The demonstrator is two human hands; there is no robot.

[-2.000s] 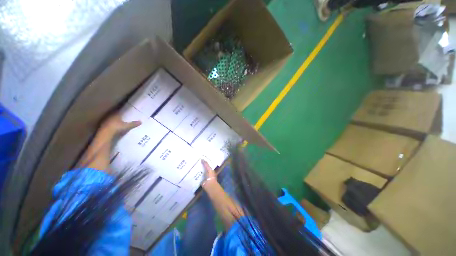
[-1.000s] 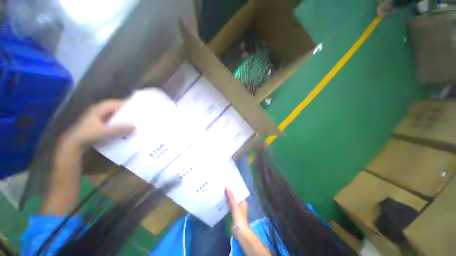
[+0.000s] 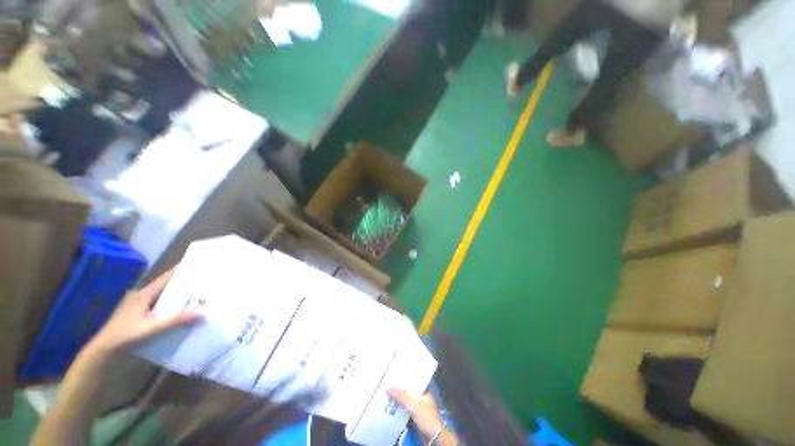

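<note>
A row of several white product boxes (image 3: 301, 335) with dark print is held together in front of me. My left hand (image 3: 131, 320) grips the left end, thumb on top. My right hand (image 3: 423, 413) grips the right end, thumb on top. The row is raised above the brown shipping carton (image 3: 336, 250), whose far edge and some white boxes inside show behind it. The rest of the carton is hidden.
A brown box with green and dark pieces (image 3: 380, 225) stands beyond the carton. A blue bin (image 3: 80, 300) is at left, near a white-covered surface (image 3: 187, 179). Brown cartons (image 3: 667, 283) line the right. A person's legs (image 3: 601, 74) are beyond the yellow line (image 3: 488, 192).
Both hands have lifted the row of boxes up out of the carton. The view has turned upward, showing more floor, a green bench and a person's legs.
</note>
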